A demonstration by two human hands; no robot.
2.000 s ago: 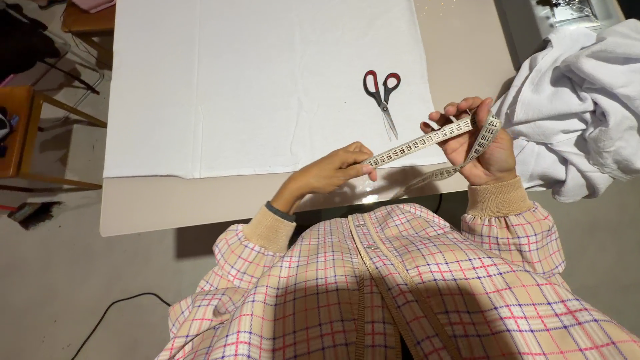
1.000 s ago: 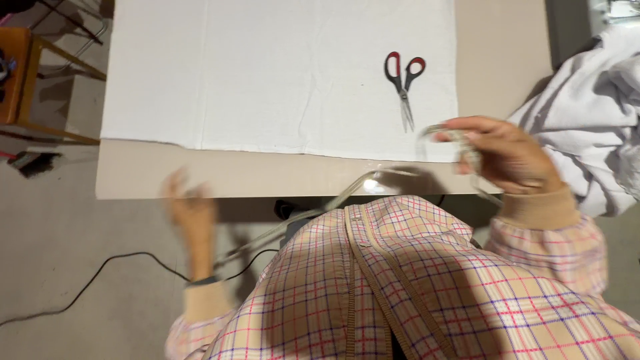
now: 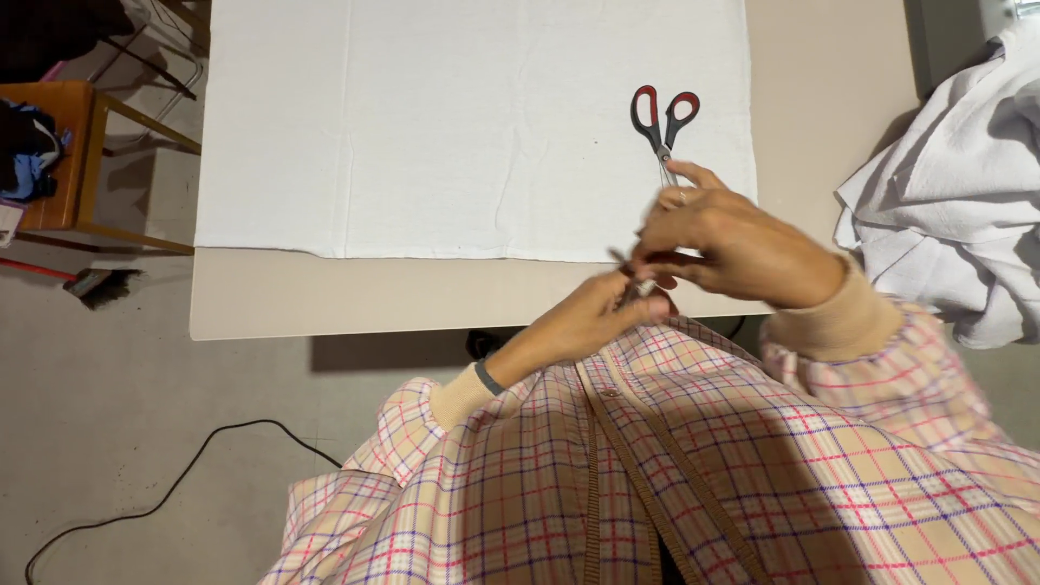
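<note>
My left hand [image 3: 593, 317] and my right hand [image 3: 723, 244] meet just off the table's front edge, in front of my checked garment. Between their fingers is a small, blurred piece of the measuring tape [image 3: 644, 288]; most of the tape is hidden by the hands. My left fingers close on it, and my right fingertips pinch together beside it. Scissors [image 3: 665, 134] with black and red handles lie on the white cloth [image 3: 455, 130], their blade tips hidden behind my right hand.
The cloth lies on a beige table [image 3: 349, 296]. Crumpled white fabric [image 3: 959, 203] is at the right. A wooden stool [image 3: 61, 154] holding dark and blue items stands at the left, above a brush [image 3: 101, 284]. A black cable [image 3: 219, 431] runs along the floor.
My left hand, out at the left one second ago, has come back to my right hand. The tape, stretched between them two seconds ago, is now mostly hidden at my fingers.
</note>
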